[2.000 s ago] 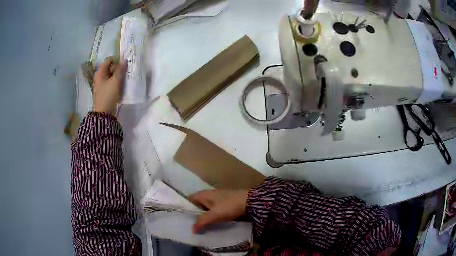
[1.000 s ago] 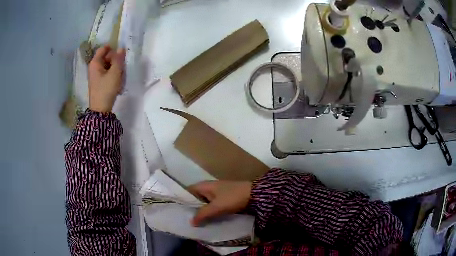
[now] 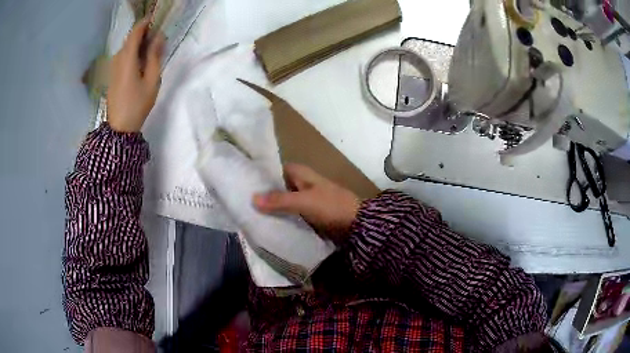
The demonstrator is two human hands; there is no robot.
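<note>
My right hand (image 3: 314, 201) is closed on a white-topped bundle (image 3: 266, 217) at the table's front edge, thumb on top; its layered khaki edges show at the near end. My left hand (image 3: 132, 79) is at the upper left, fingers at a khaki piece (image 3: 141, 8) near the picture's top edge; the grip is partly hidden and blurred. A flat brown piece (image 3: 314, 141) lies beside and partly behind my right hand. A khaki layered stack (image 3: 328, 40) lies at the top centre.
A tape roll (image 3: 399, 81) lies by the needle plate of the sewing machine (image 3: 546, 62). Black-handled shears (image 3: 587, 179) lie right of the needle. A ruler scale (image 3: 185, 196) runs along the table's front edge. A notions box (image 3: 608, 303) is at the lower right.
My right hand has lifted and turned the white-topped bundle, moving it up from the lower table edge. My left hand has moved up at the left. The view has shifted, so the machine sits further right.
</note>
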